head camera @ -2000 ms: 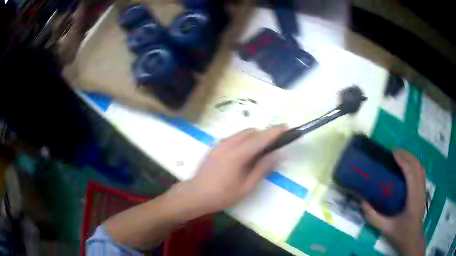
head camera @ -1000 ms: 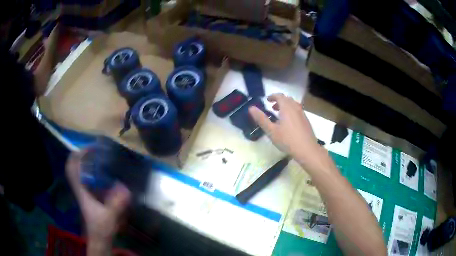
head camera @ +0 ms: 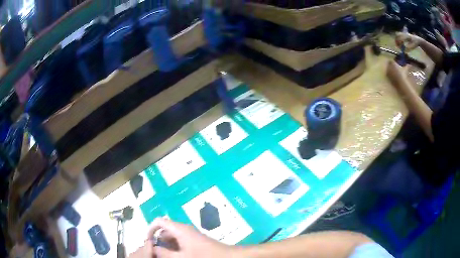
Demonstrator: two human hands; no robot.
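My right hand [head camera: 184, 242] is at the bottom edge, its forearm coming from the lower right. Its fingers curl around a small dark piece [head camera: 165, 241], mostly hidden. Part of my left hand [head camera: 144, 250] shows beside it, cut off by the bottom edge; its grip cannot be seen. The mallet [head camera: 121, 215] lies to the left of the hands, head away from me. Left of it are a dark panel [head camera: 98, 239], a panel with red marks [head camera: 72, 242] and a plain dark block [head camera: 68, 213]. An upright speaker [head camera: 323, 118] stands at the right with its strap [head camera: 307, 149] beside it.
Long cardboard bins [head camera: 146, 108] with black contents fill the back left, and more bins [head camera: 302, 55] are stacked at the back. Dark speakers [head camera: 38, 248] are at the lower left edge. Green printed sheets [head camera: 227, 161] cover the bench. Another person's hands [head camera: 403, 55] work at the far right.
The view has turned right, bringing the upright speaker and another person in. My hands are now close together at the bottom edge; my right hand has left the dark panels.
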